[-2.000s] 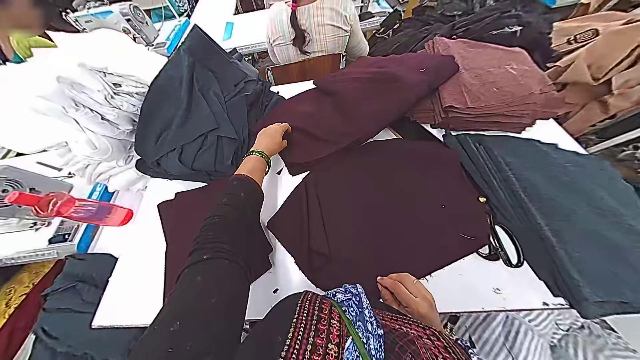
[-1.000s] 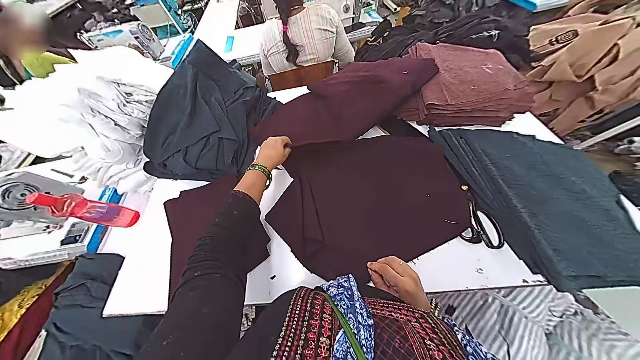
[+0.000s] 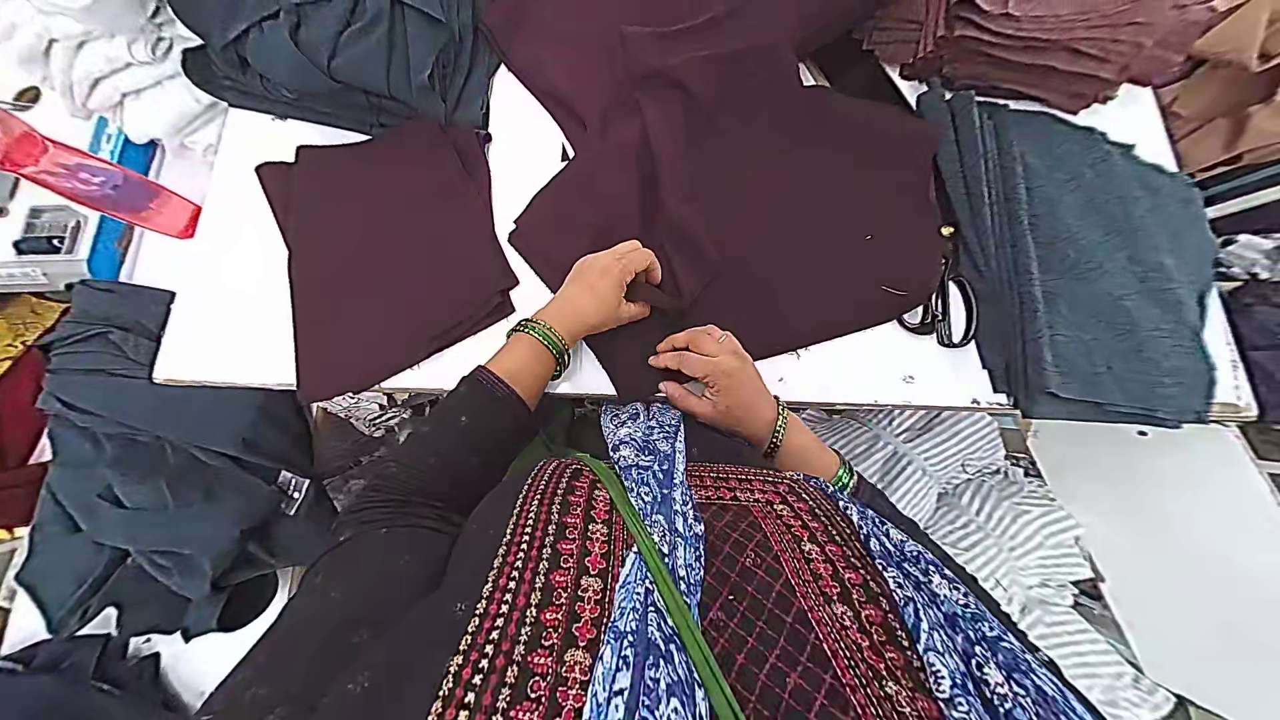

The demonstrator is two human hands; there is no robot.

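Note:
A dark maroon fabric piece lies spread over the middle of the white table, one end drawn toward me in folds. My left hand pinches a folded edge of it between thumb and fingers. Just right of that, my right hand rests on the same cloth near the table's front edge, thumb and fingertips closed on its lower corner. Another stack of maroon pieces sits apart on the left. Black-handled scissors lie at the right edge of the maroon cloth, their blades hidden.
A stack of dark blue-grey fabric borders the work on the right, with reddish-brown pieces behind it. Crumpled grey-blue cloth is at the back left. A translucent red object juts in at left. Striped fabric lies below the table edge.
My left hand has come from the far edge of the maroon cloth toward me, bringing fabric along. My right hand has moved onto the cloth beside it. The view has tilted down.

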